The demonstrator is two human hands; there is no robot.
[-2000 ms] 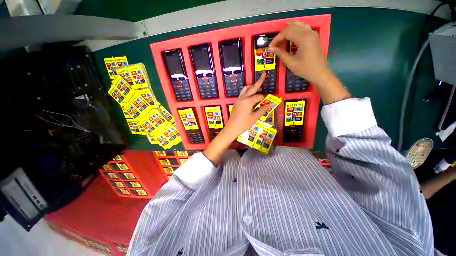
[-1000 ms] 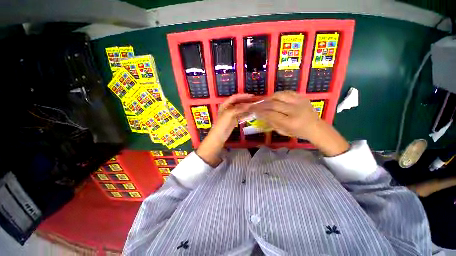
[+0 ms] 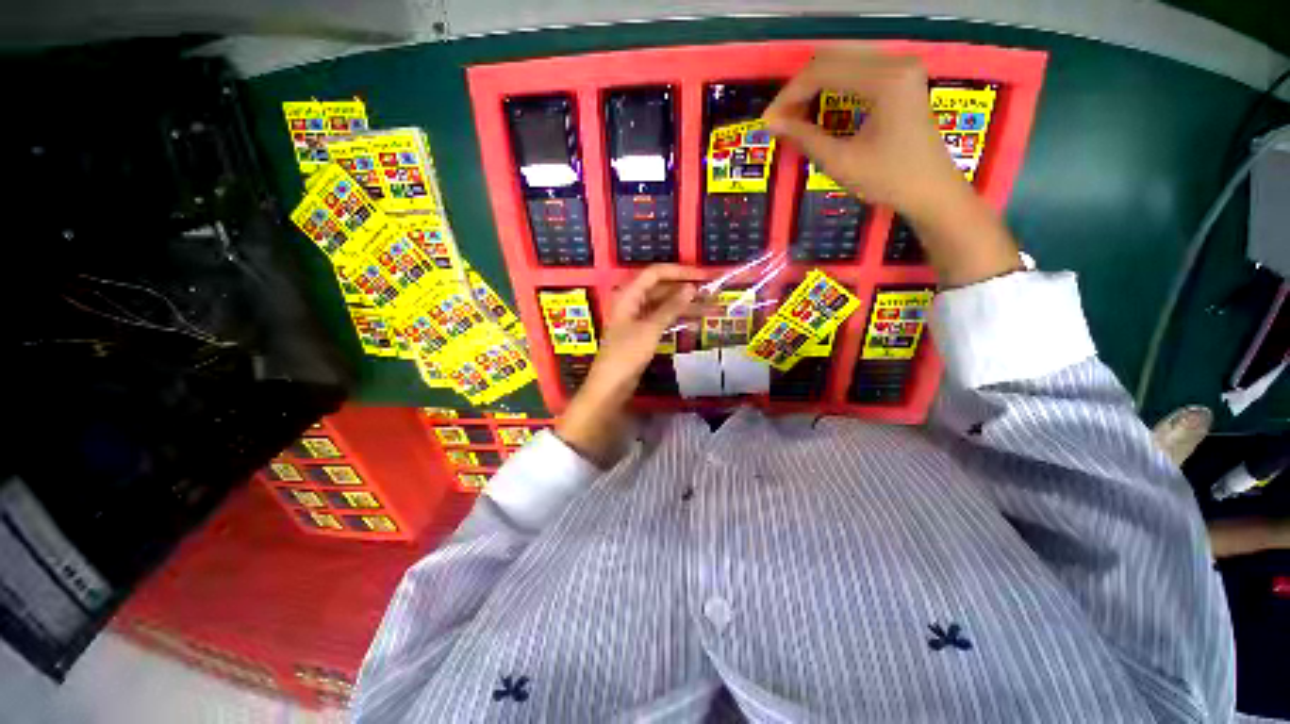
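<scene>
The red phone tray [image 3: 483, 156] holds keypad phones in two rows of slots. In the back row the two left phones, such as the keypad phone [image 3: 642, 177], have dark screens. My right hand [image 3: 863, 135] pinches the top corner of a yellow screen label [image 3: 739, 159] lying on the third phone's screen. My left hand [image 3: 651, 328] holds a label strip [image 3: 806, 320] with clear and whitish release liner [image 3: 722, 371] above the front row. The strip hides parts of the front middle phones. Front row end phones show yellow labels.
Loose yellow label sheets [image 3: 410, 269] lie left of the tray on the green bench [image 3: 1103, 212]. A large black open case [image 3: 128, 283] stands far left. Red finished trays [image 3: 337, 481] sit at lower left. A cable and white box [image 3: 1270, 205] are at right.
My right hand has moved from the front row to the back row's third phone, which now bears a yellow label. My hands have separated, and the strip in my left hand is spread out.
</scene>
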